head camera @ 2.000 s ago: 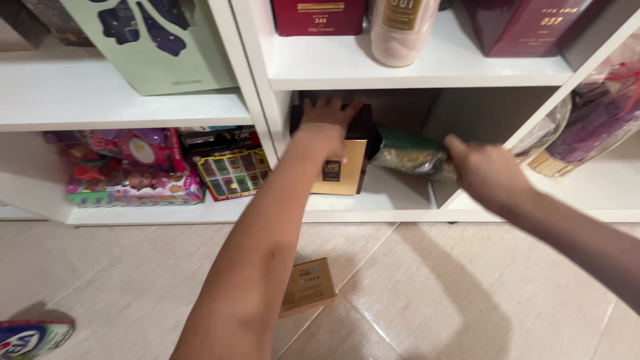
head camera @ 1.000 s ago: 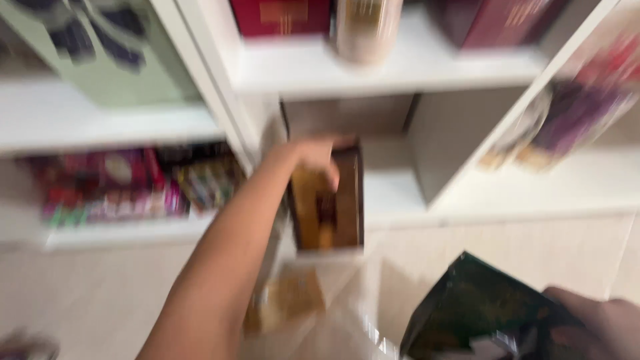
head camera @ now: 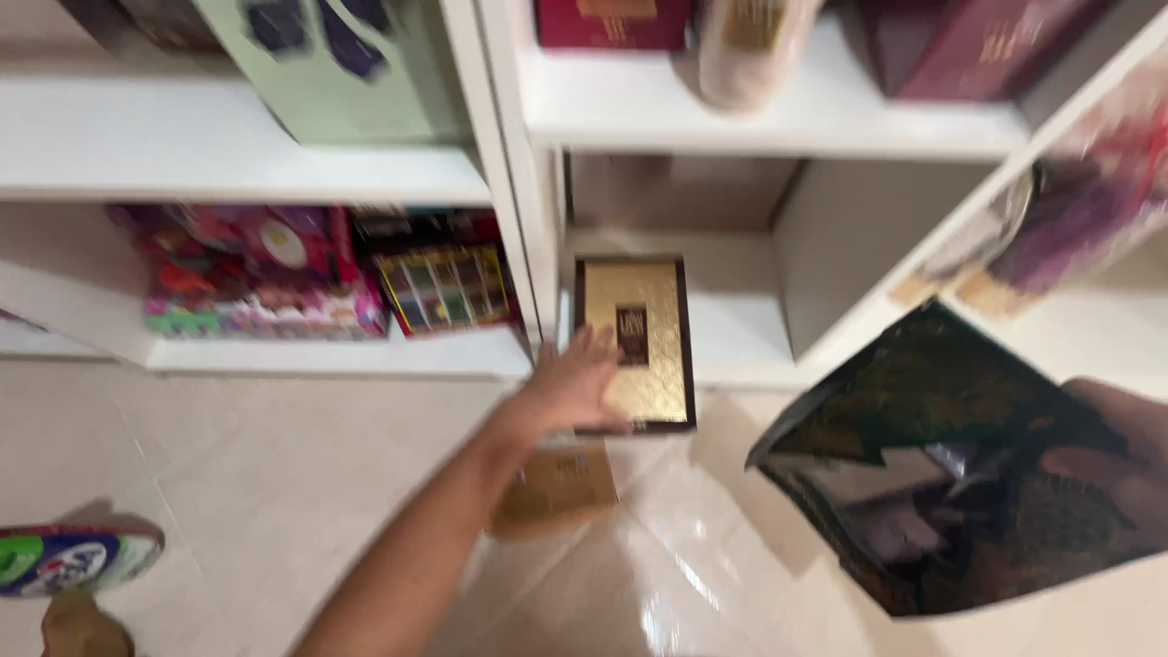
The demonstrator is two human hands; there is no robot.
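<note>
My left hand (head camera: 570, 383) lies with spread fingers on the left edge of a gold box with dark brown trim (head camera: 659, 365). This box rests in the bottom compartment of a white shelf unit and sticks out over its front edge. My right hand (head camera: 1118, 456), at the right edge of view, grips a dark green glossy pouch (head camera: 949, 401), held above the floor. Just below the gold box, a flat tan-gold box (head camera: 561, 488) lies on the tiles, partly behind my left hand and wrist.
A white shelf board (head camera: 776, 128) above bears a red box (head camera: 613, 23), a pale bottle (head camera: 753, 55) and a maroon box (head camera: 976, 46). Colourful toy packages (head camera: 265, 274) fill the lower left compartment. A green and blue package (head camera: 73, 557) lies on the floor at left.
The pouch, in the compartment two seconds ago, is out in my right hand at the lower right. The gold box has come forward past the shelf edge, my left hand still at it.
</note>
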